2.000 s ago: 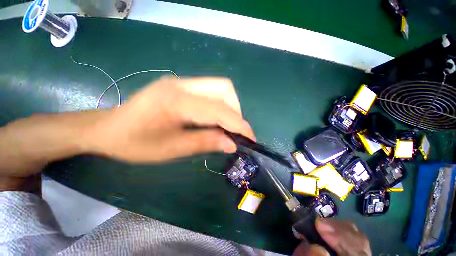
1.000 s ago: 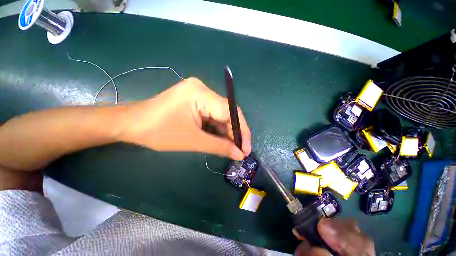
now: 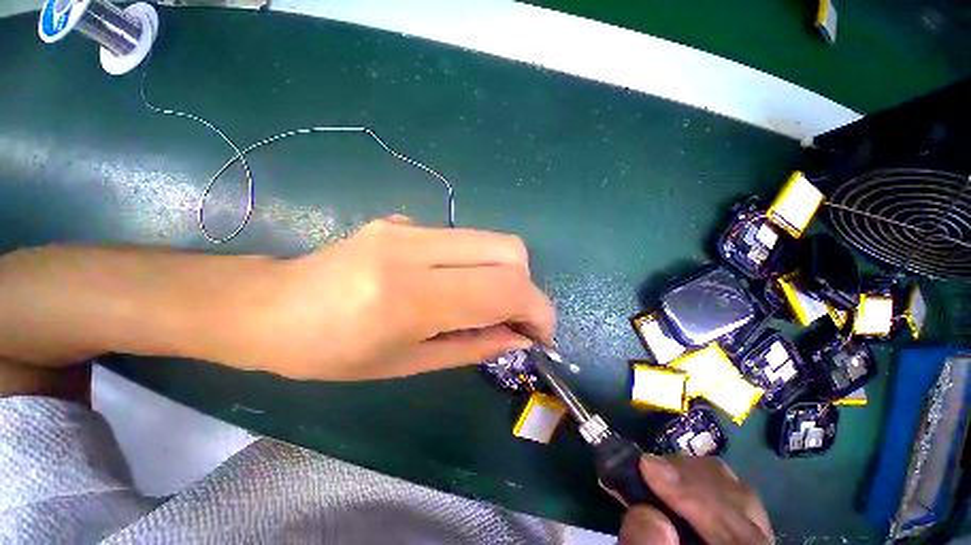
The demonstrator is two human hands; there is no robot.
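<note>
My left hand (image 3: 426, 298) is over the unit being worked on, fingers closed on the tweezers (image 3: 556, 359), of which only a short end shows past the fingertips. The small black housing with its circuit board (image 3: 513, 369) lies on the green mat, its upper part hidden under my fingers. Its battery (image 3: 539, 417), silver with yellow edges, lies just below it. My right hand (image 3: 697, 500), cut off by the lower edge, holds the soldering iron (image 3: 628, 468). The iron's metal barrel points up-left to the housing; whether its tip touches the board cannot be told.
A pile of black housings (image 3: 772, 367) and yellow-edged batteries (image 3: 729, 378) lies to the right. Beyond are a fan guard (image 3: 921, 224) and a blue tray (image 3: 900, 436). A solder spool (image 3: 128, 40) is upper left, its wire (image 3: 250, 170) looping toward my left hand.
My left hand turned over the housing, and the tweezers swung from upright to mostly hidden. The soldering iron moved up-left, closer to the housing. More solder wire shows above my left hand.
</note>
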